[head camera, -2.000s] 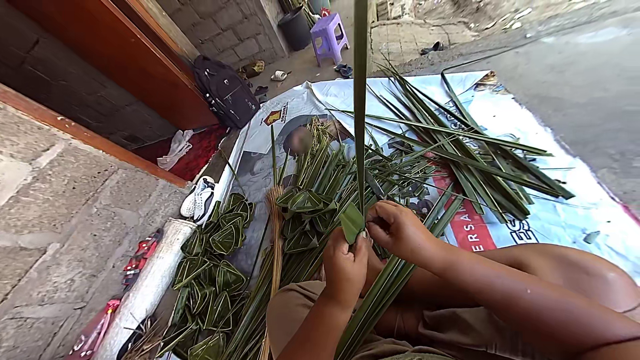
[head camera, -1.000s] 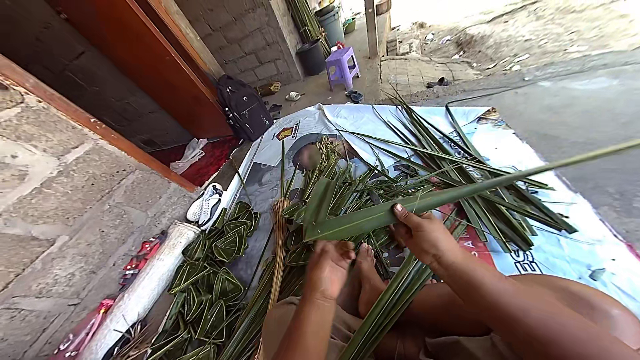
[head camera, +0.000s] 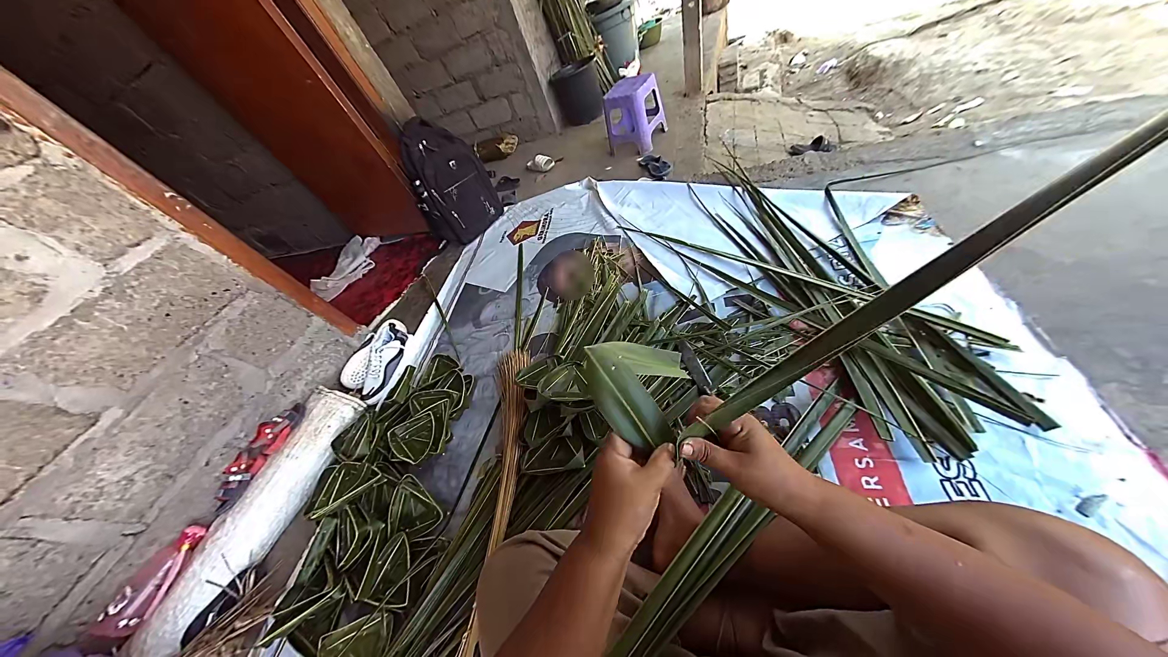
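Observation:
A long green palm leaf strip is gripped in both my hands, its folded end on the left and its long part running to the upper right. My left hand pinches it just below the fold. My right hand holds it beside the left, fingertips nearly touching. A dark blade shows just above my right hand; what holds it is unclear. Folded palm leaf pieces lie piled at the left, and more leaf strips rest across my lap.
A bundle of thin sticks lies left of my knee. Loose palm leaves spread over the printed tarpaulin. White shoes and a white post are at the left. A black backpack and purple stool stand farther off.
One second ago the strip lay flatter, with my left hand below it and its fingers apart. My left hand now pinches it beside my right, and the strip slants more steeply.

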